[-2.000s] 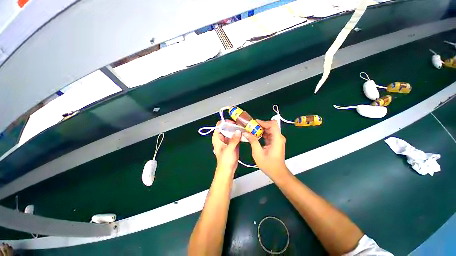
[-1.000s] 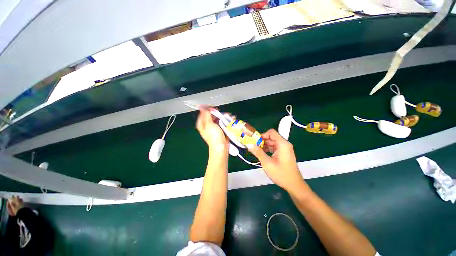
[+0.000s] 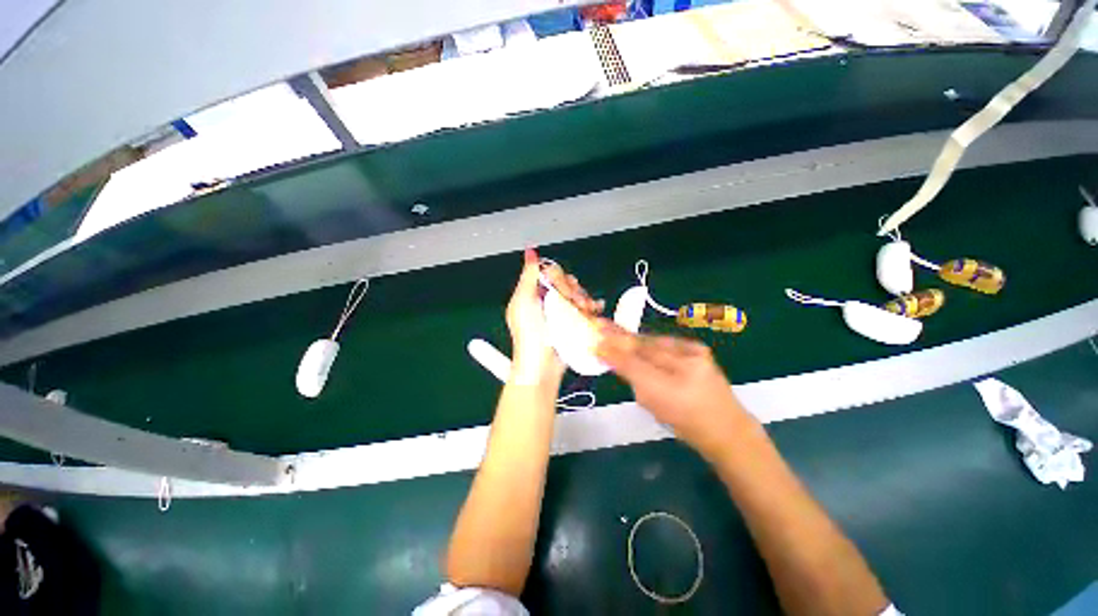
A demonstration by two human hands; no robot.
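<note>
My left hand (image 3: 530, 315) holds a white housing (image 3: 571, 330) over the conveyor belt (image 3: 421, 361), with its white cord at the upper end. My right hand (image 3: 669, 379) lies against the housing's lower right side, fingers straight and slightly blurred. No yellow shows on the held housing. Whether my right fingers grip it or only press on it is hard to tell. Another white housing (image 3: 489, 359) lies on the belt, partly hidden behind my left forearm. Just right of my hands lies a white housing (image 3: 630, 308) wired to a yellow inner unit (image 3: 712, 317).
More white housings (image 3: 883, 323) with yellow units (image 3: 972, 276) lie on the belt at right. A closed white unit (image 3: 317, 367) lies at left. A pale strip (image 3: 963, 138) hangs at upper right. A thin ring (image 3: 665, 557) and crumpled white cloth (image 3: 1038, 436) lie on the near worktop. A dark sleeve shows at lower left.
The yellow unit seen in my hands earlier no longer shows; the held piece now looks white all over. My right hand has flattened against it. The view has shifted a little.
</note>
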